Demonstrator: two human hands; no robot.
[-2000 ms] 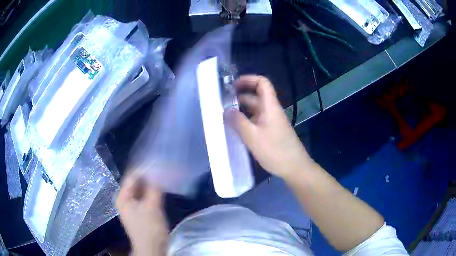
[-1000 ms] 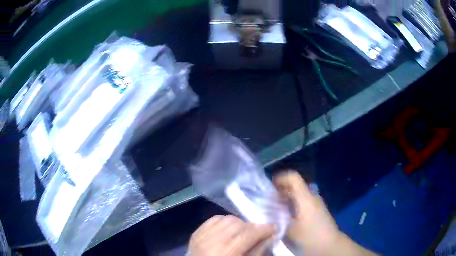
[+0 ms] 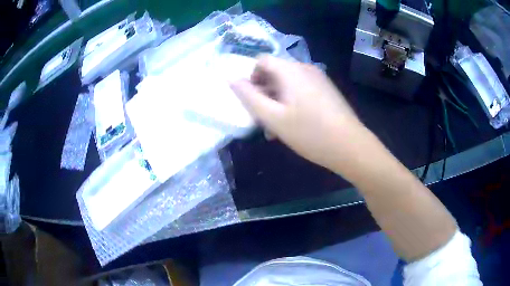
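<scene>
My right hand (image 3: 305,109) is bare and blurred over the right side of a pile of bagged white housings (image 3: 173,111). Its thumb and fingers are close to a bright white piece at the pile's edge; glare hides whether they grip it. A housing with a green board (image 3: 120,192) lies at the pile's lower left on a bubble bag (image 3: 196,201). Another housing (image 3: 110,109) with a green board at its lower end lies left of the pile. My left hand is not in view.
The screw feeder (image 3: 391,50) stands at the back right, with green-handled cutters (image 3: 456,109) beside it. A bagged housing (image 3: 483,84) lies at the far right. More bagged units (image 3: 117,44) lie at the back left. A brown box edge (image 3: 47,254) shows at lower left.
The view has turned left. My right hand has moved from low in front of me to the pile. My left hand has left the picture. The bagged housing no longer shows in front of me.
</scene>
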